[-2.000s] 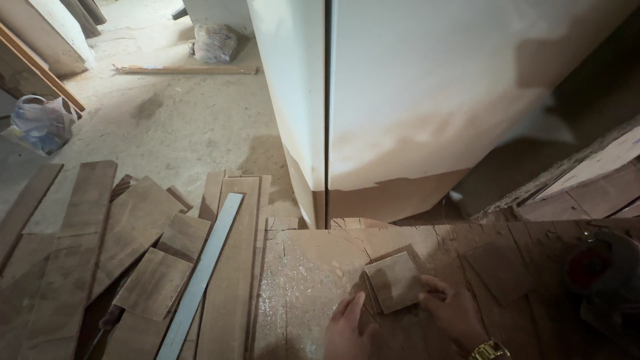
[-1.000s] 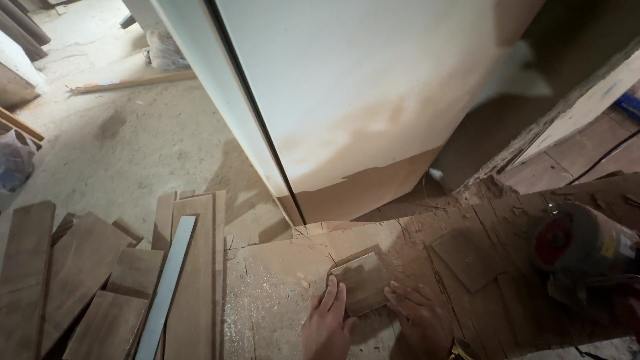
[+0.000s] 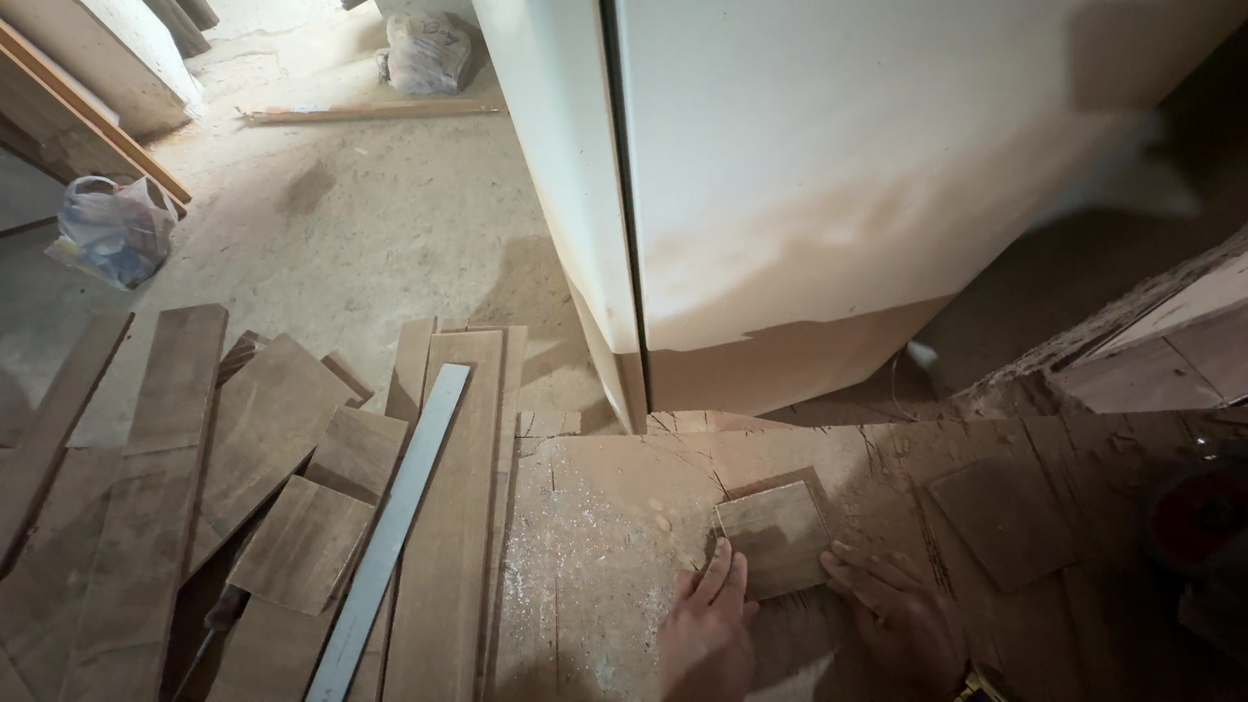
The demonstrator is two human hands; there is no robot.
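Note:
A square piece of wood-look tile (image 3: 775, 538) rests on the dusty, scored work board (image 3: 604, 624). The fingertips of my left hand (image 3: 710, 619) touch its lower left edge. At its right edge lie the fingers of my right hand (image 3: 902, 609), whose wrist bears a gold watch. Neither hand is closed round the piece. Another square piece (image 3: 1004, 522) lies flat to the right. Left of the board, a metal straightedge (image 3: 395, 531) lies over long planks (image 3: 448, 487), beside several shorter cut pieces (image 3: 300, 544).
A power tool with a red disc (image 3: 1197, 512) sits in shadow at the right edge. A screwdriver (image 3: 219, 616) lies among the cut pieces. Beyond the board stands a large white panel (image 3: 799, 195). Plastic bags (image 3: 115, 229) and a wooden strip (image 3: 375, 110) are on the concrete floor.
The view has swung between frames. Both hands stay at the edges of the square piece; the fingers of my right hand have straightened since the earliest frame.

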